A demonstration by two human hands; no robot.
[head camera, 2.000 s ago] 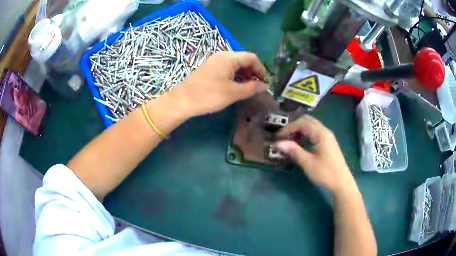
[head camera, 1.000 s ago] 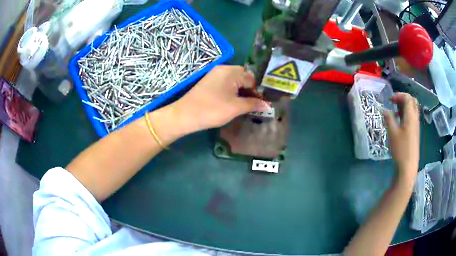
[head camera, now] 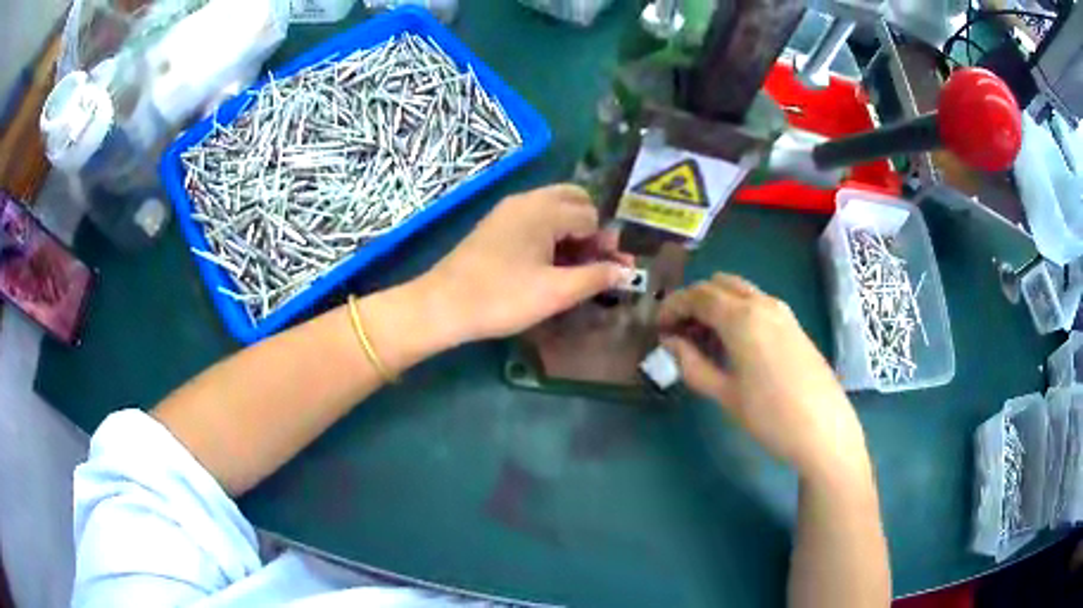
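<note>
My left hand (head camera: 523, 264) is at the press front, its thumb and fingertips on a small silver block (head camera: 629, 280) under the ram. My right hand (head camera: 760, 362) is over the right side of the brown press base plate (head camera: 582, 347), fingers curled. A second small silver block (head camera: 660, 368) shows just below its thumb, at the plate's front right edge; whether the fingers grip it is unclear. A thin pin in the right fingertips cannot be made out. The blue tray (head camera: 356, 241) heaped with pins is left of the press.
The press lever's red knob (head camera: 980, 119) is at upper right. A warning label (head camera: 667, 194) is on the press. A clear box (head camera: 941, 344) with pins and a red bin (head camera: 819, 113) are right and behind. Clear jar (head camera: 101, 143) and phone (head camera: 42, 267) are far left.
My right hand has come back from the clear pin box to the press base. The front block is now tilted beside my right thumb. My left hand stays at the press block.
</note>
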